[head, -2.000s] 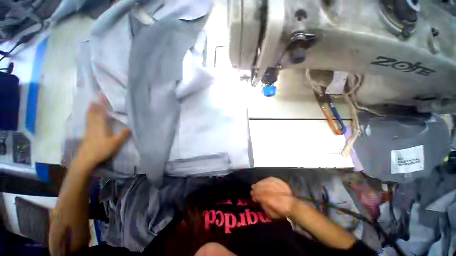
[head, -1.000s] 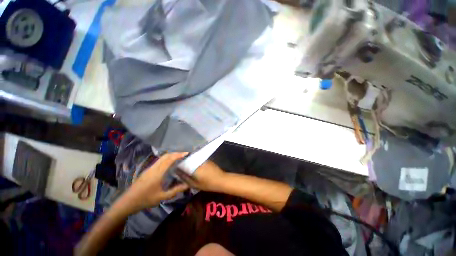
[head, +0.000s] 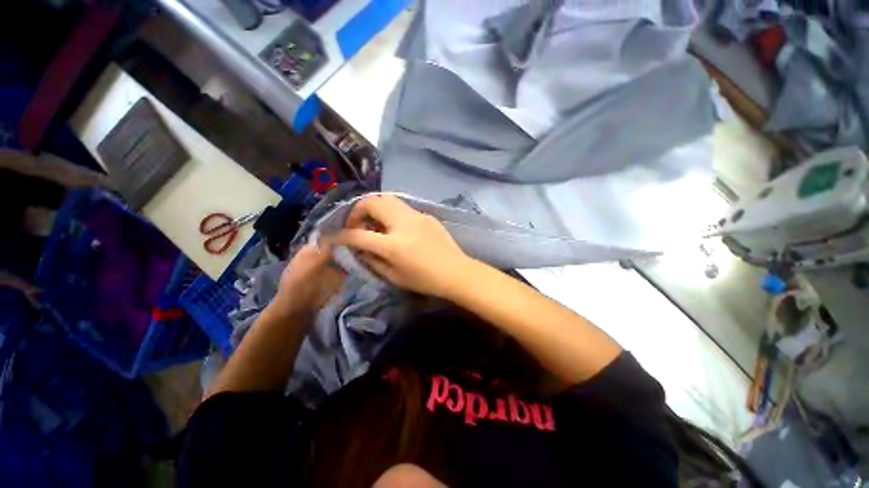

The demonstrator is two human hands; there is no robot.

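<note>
A large grey garment panel (head: 562,124) lies draped over the white table, with a long folded edge (head: 515,243) running from the needle area to my hands. My right hand (head: 405,243) pinches the cloth near its left end. My left hand (head: 310,276) is beside it, partly hidden by my right hand and cloth, and holds the same edge. The off-white sewing machine (head: 805,205) is at the right, with a blue spot (head: 773,283) near the needle.
Red-handled scissors (head: 221,232) and a stack of grey pieces (head: 143,152) lie on a side board (head: 205,200) at left. A blue crate (head: 124,334) stands below. Heaped grey cloth (head: 333,334) hangs by my lap. Snips (head: 758,384) and cord lie near the machine.
The view has swung left, so machine and table appear farther right. My hands, apart at first, came together at the panel's near edge and now hold it farther along, left of the table.
</note>
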